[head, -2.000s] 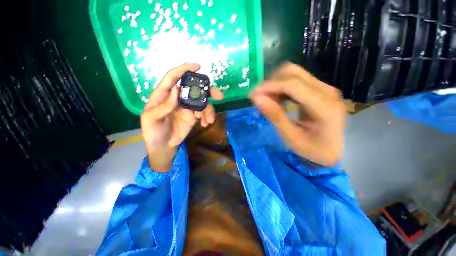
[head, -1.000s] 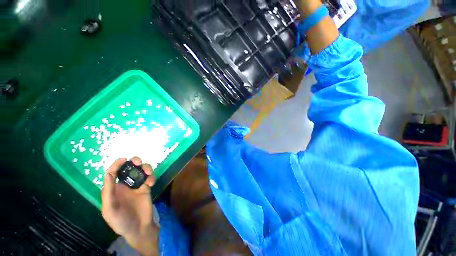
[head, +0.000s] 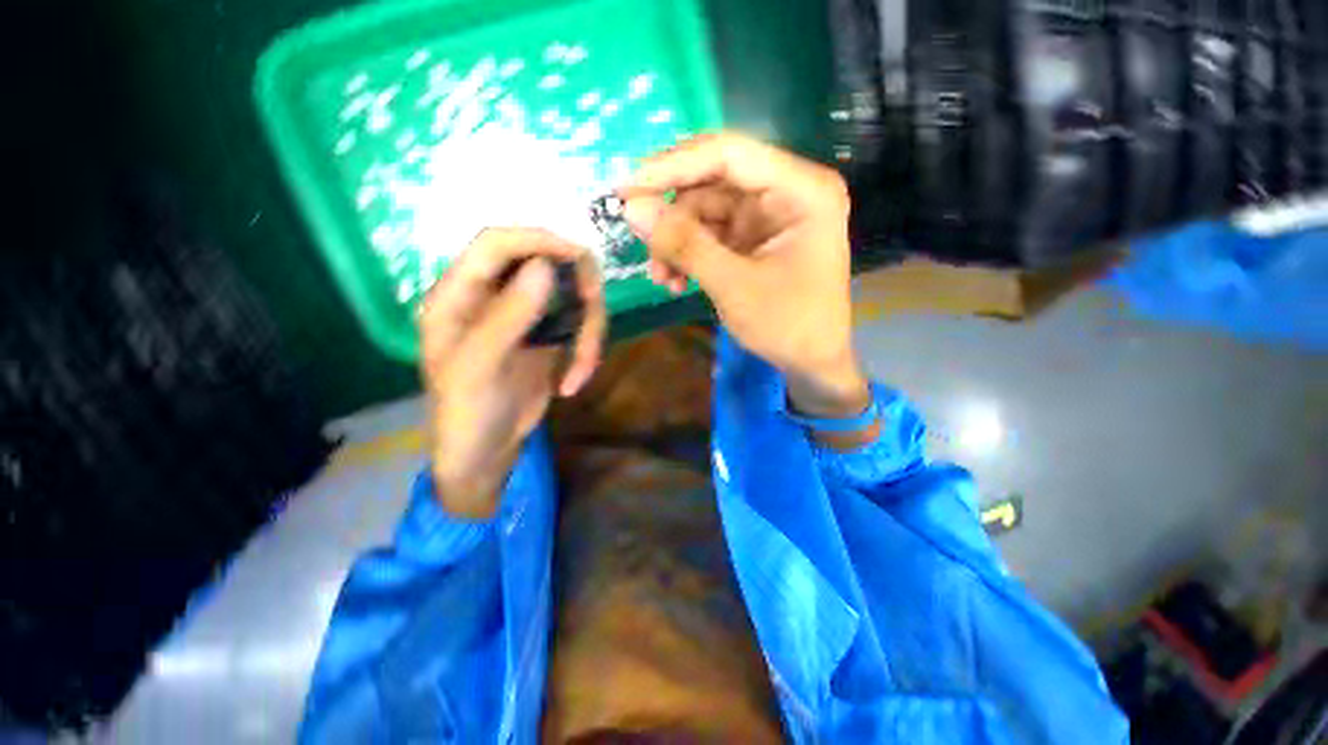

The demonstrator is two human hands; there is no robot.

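Note:
My left hand (head: pixel 495 342) holds a black device housing (head: pixel 556 306) over the near edge of the green parts tray (head: pixel 328 218). The housing is partly covered by my fingers and its face cannot be made out. My right hand (head: pixel 757 240) pinches a small dark and silvery part (head: pixel 609 213) between thumb and fingertip, just right of the housing and apart from it. A blue band is on my right wrist. Small white parts (head: pixel 561 109) are scattered in the tray, with white glare in its middle. The picture is blurred.
Black blister trays (head: pixel 1078 131) stand at the upper right, above a brown cardboard piece (head: pixel 1005 288). More black trays (head: pixel 146 393) are at the left. A blue sleeve or cloth (head: pixel 1238 284) is at the right edge. Dark and red items (head: pixel 1209 626) lie at the lower right.
My right hand has come back from the black trays to beside my left hand, now with a small part in it. My left hand still holds the housing. The view has turned.

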